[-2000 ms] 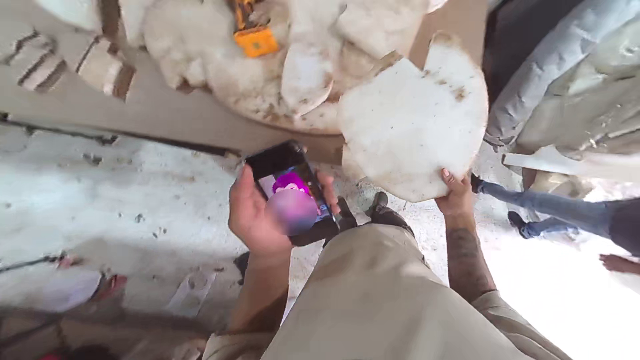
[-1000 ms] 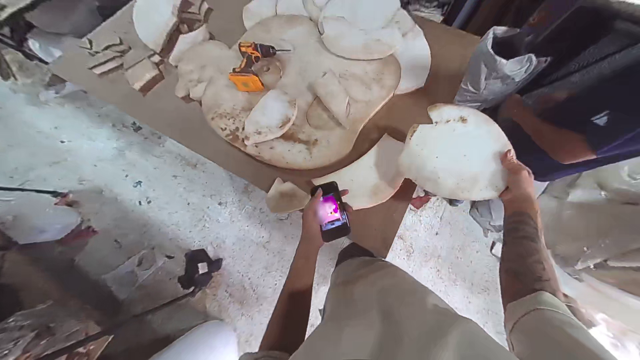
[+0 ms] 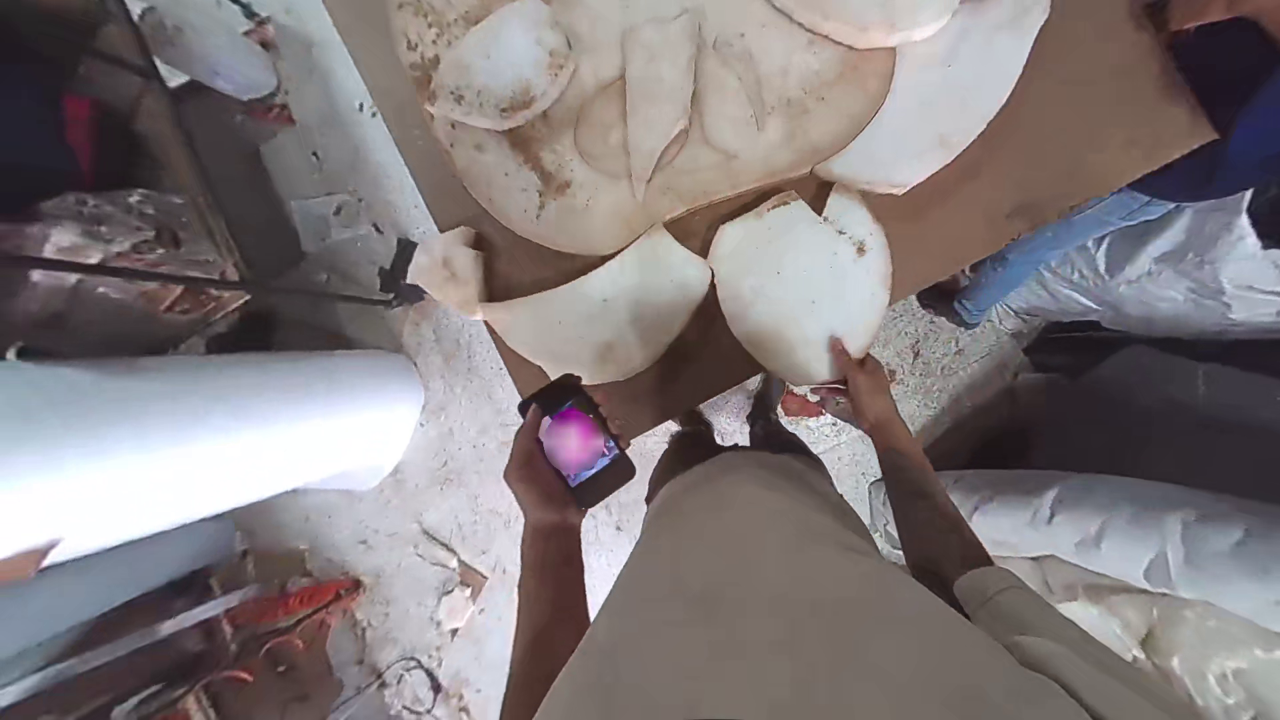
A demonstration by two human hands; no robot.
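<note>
My left hand (image 3: 545, 470) is closed round a black smartphone (image 3: 578, 440) with a lit screen, held near the table's front edge. My right hand (image 3: 862, 385) pinches the lower edge of a rounded white foam piece (image 3: 800, 285), which has a notch at its top and a stained rim. Beside that piece lies a curved white foam piece (image 3: 610, 310), and left of this a small foam offcut (image 3: 450, 270). A large stained foam slab (image 3: 560, 215) lies farther back, bearing an oval foam piece (image 3: 505, 70) and a narrow foam strip (image 3: 660, 90).
The brown tabletop (image 3: 1050, 150) runs under the foam. A person's legs in blue jeans (image 3: 1060, 240) stand at its right. A big white roll (image 3: 200, 440) lies at left, above metal parts with red pieces (image 3: 290, 600). White wrapped bundles (image 3: 1120, 530) fill the lower right.
The view has shifted a lot, and the orange and black drill seen on the slab earlier is out of view. The phone and the rounded foam piece stay in my hands.
</note>
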